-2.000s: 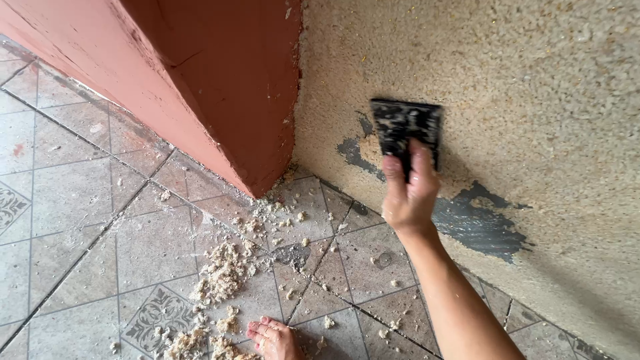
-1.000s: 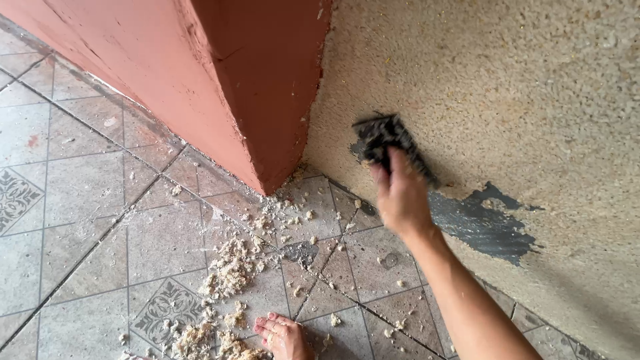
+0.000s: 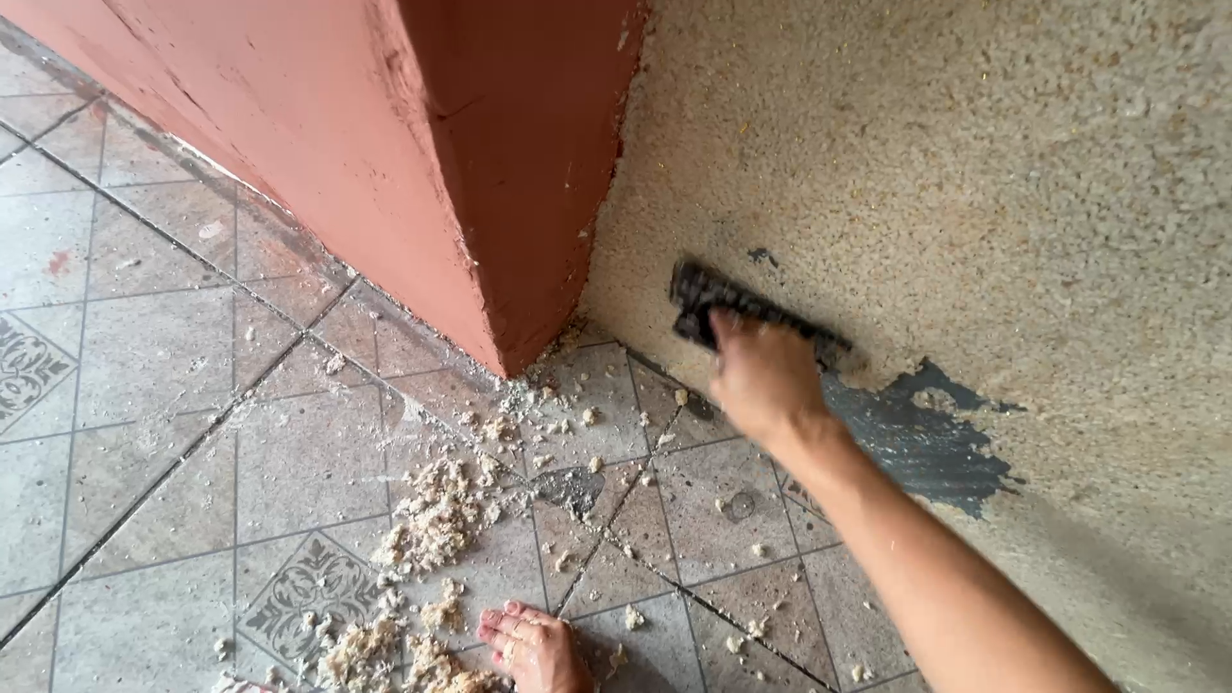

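My right hand (image 3: pixel 770 371) grips a black plastic float (image 3: pixel 746 298) against the lower part of a wall coated in speckled beige plaster (image 3: pixel 866 183). The float is smeared with pale residue and slightly blurred. Just right of it, a bare dark grey patch (image 3: pixel 924 443) shows in the coating. My left hand (image 3: pixel 534 647) is low in the view, fingers together, at the tiled floor beside clumps of crumbly beige plaster material (image 3: pixel 438 510). Nothing can be seen in its grasp; its palm is hidden.
A reddish-pink painted wall corner (image 3: pixel 481 221) juts out at the upper left and meets the beige wall. Grey patterned floor tiles (image 3: pixel 308 452) with dark joints lie below, scattered with crumbs. A small dark spot (image 3: pixel 568 489) marks the floor near the corner.
My right hand has moved the float down the wall, and beige coating covers most of the upper grey patch seen earlier. My left hand has stayed near the floor by the clumps.
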